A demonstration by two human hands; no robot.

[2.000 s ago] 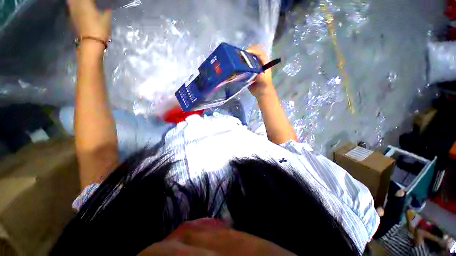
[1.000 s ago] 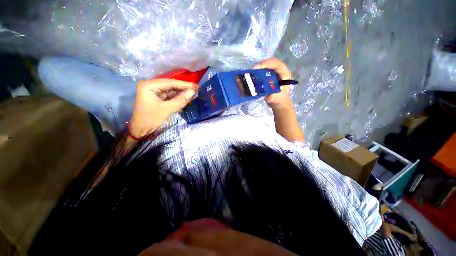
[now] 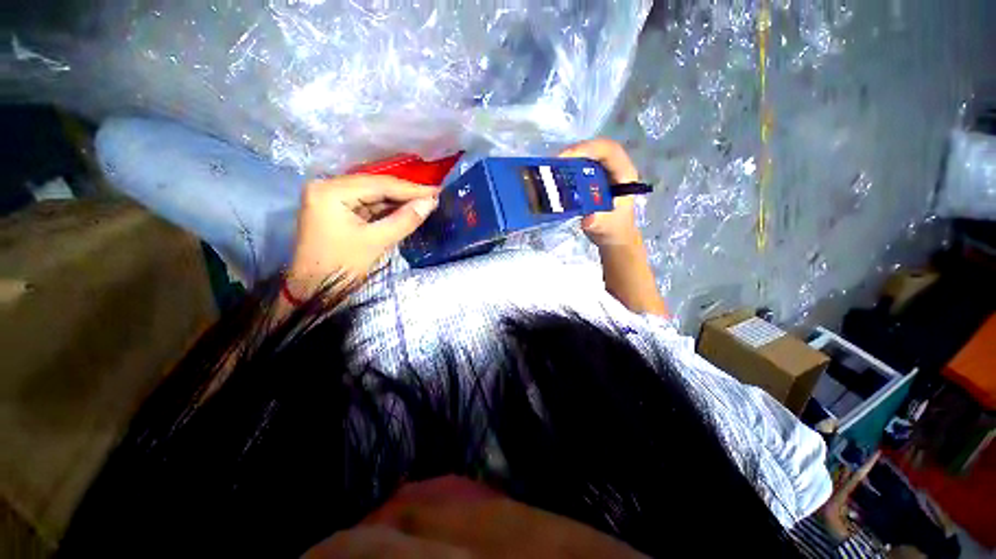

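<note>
A dark blue retail box [image 3: 508, 200] is held over my lap, tilted, with a white label on its upper side. My left hand [image 3: 355, 224] is at the box's left end, thumb and fingers pinched at its edge. My right hand [image 3: 614, 197] grips the box's right end and also holds a thin black cutter [image 3: 631, 189] that points right. Whether film is pinched in my left fingers is hard to see.
A clear waste bag [image 3: 437, 76] with crinkled film lies beyond the box. A red patch [image 3: 410, 168] shows beside it. A large brown carton [image 3: 98, 349] is at left. A small brown box [image 3: 761, 355] and another person's hand [image 3: 846, 502] are at lower right. Film scraps dot the floor.
My left hand has come down from the upper left to the box's left end. The box has turned more level and moved right. In the last second little has changed.
</note>
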